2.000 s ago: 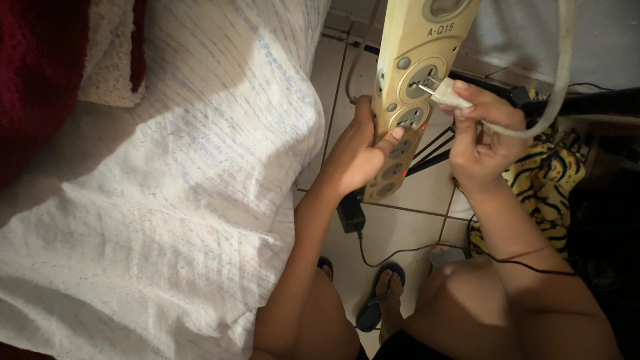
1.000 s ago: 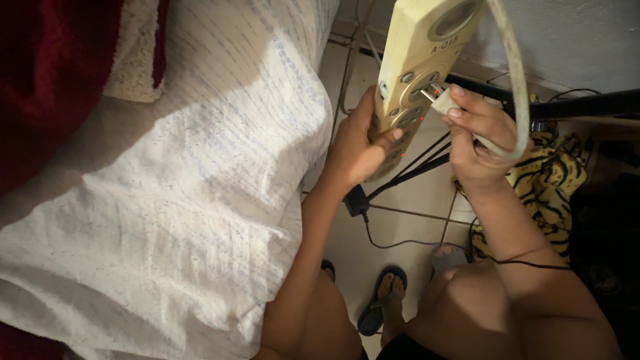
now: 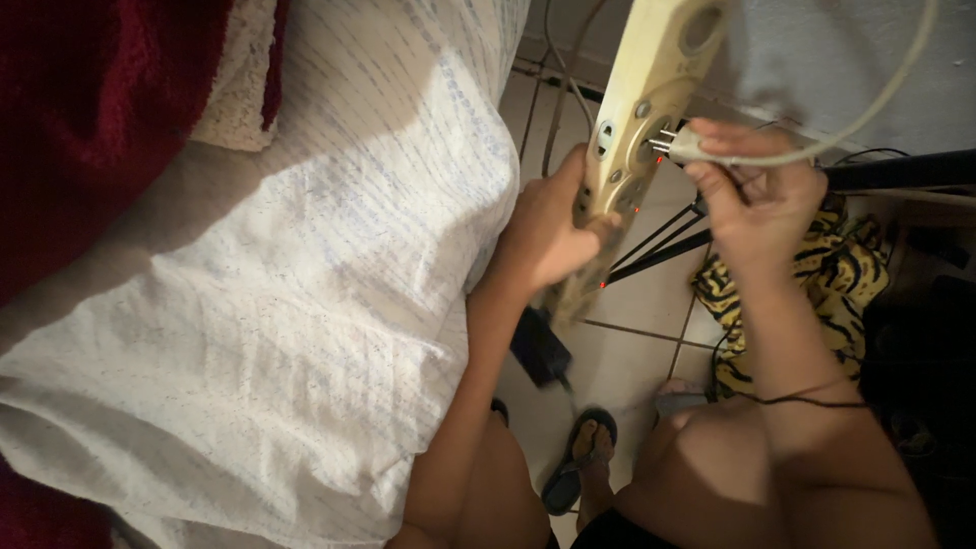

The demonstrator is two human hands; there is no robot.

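A cream-coloured power strip [image 3: 652, 76] with several sockets and small red lights is held up and tilted, its side face turned partly to view. My left hand [image 3: 560, 221] grips its lower part, thumb on the socket face. Between the thumb and fingers of my right hand [image 3: 755, 183] is a white power plug [image 3: 684, 145]; its prongs point at a round socket and look at least partly outside it. Whether the tips touch the socket I cannot tell. A thick white cord [image 3: 877, 107] curves up from the plug to the right.
A bed with a white patterned sheet [image 3: 320, 305] and a dark red blanket [image 3: 99, 114] fills the left. Below the strip hangs or lies a black power adapter [image 3: 540, 347]. Black metal legs [image 3: 663, 255], yellow-and-black patterned cloth [image 3: 831, 282] and a sandalled foot [image 3: 583, 457] are over the tiled floor.
The power strip has turned, so its side face with a socket now shows. My right hand still holds the plug close to the strip's sockets, with the prongs in sight.
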